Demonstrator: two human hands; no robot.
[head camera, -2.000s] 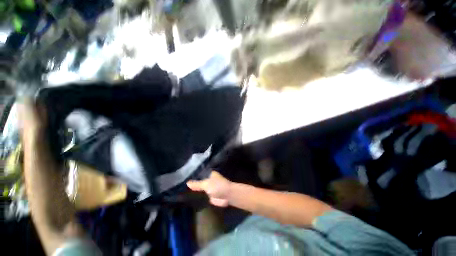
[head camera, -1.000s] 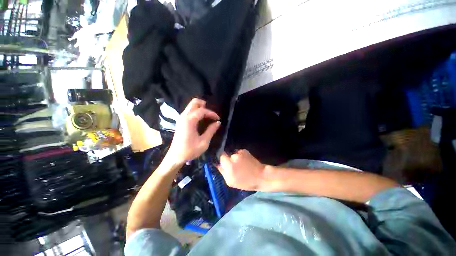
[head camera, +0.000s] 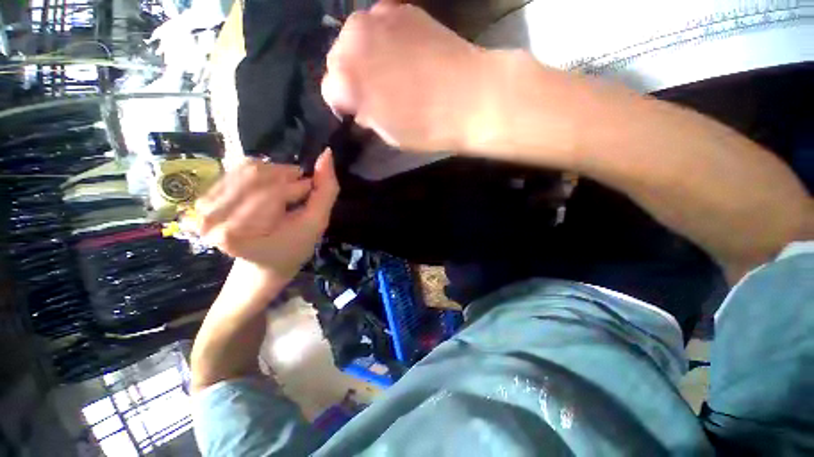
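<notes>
A black garment (head camera: 278, 85) hangs bunched over the table's left end, with a grey area (head camera: 397, 162) showing below my right hand. My right hand (head camera: 406, 80) is closed on the black cloth at the top centre. My left hand (head camera: 272, 207) is lower and to the left, its fingers curled and its thumb up against the dark cloth; it pinches the cloth's edge. The fingertips of both hands partly hide the cloth between them.
The white machine table (head camera: 678, 40) with printed marks is at the upper right. A blue crate (head camera: 399, 308) and dark garments (head camera: 353, 312) are below the hands. A yellowish device with a round dial (head camera: 181, 184) stands at left. The tan board (head camera: 228, 85) edges the garment.
My right hand has moved up and left across the cloth, now above my left hand. My left hand has moved left and slightly down. The garment is pulled down with its grey area showing.
</notes>
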